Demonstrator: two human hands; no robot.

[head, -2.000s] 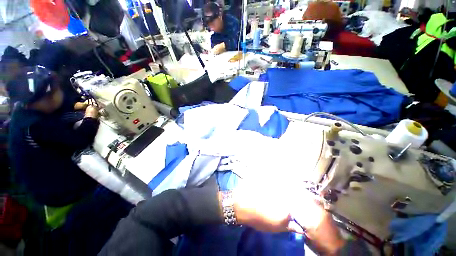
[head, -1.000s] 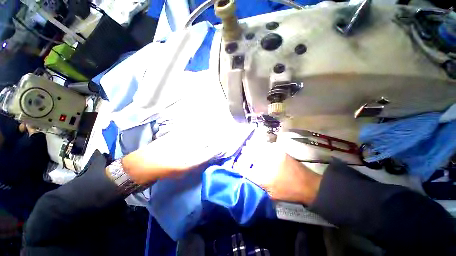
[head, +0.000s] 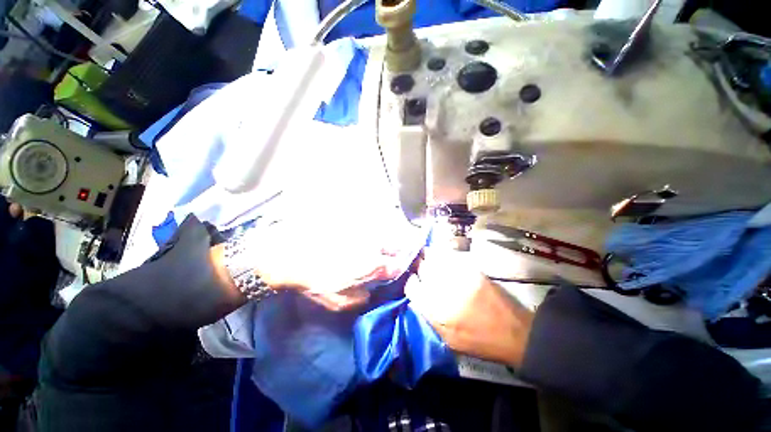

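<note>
The light-blue and royal-blue garment point(head: 308, 359) lies across the machine bed and hangs over the near edge, much of it bleached by lamp glare. The cream sewing machine head point(head: 549, 160) stands at the right, its needle area washed out. My left hand point(head: 313, 261), with a metal watch on the wrist, lies on the cloth left of the needle; glare hides its fingertips. My right hand point(head: 465, 308) is at the cloth just below the needle area, its fingers closed on the garment's edge.
Red-handled snips point(head: 558, 249) and black scissors handles lie beside the machine base. Light-blue strands point(head: 693, 253) hang at right. A white lamp arm point(head: 270, 122) is left of the head. A second cream machine point(head: 63, 173) stands far left, near a green item point(head: 84, 91).
The view swung down from the room onto the machine. Since one second ago, my left hand has shifted slightly right and the royal-blue cloth has bunched between my hands.
</note>
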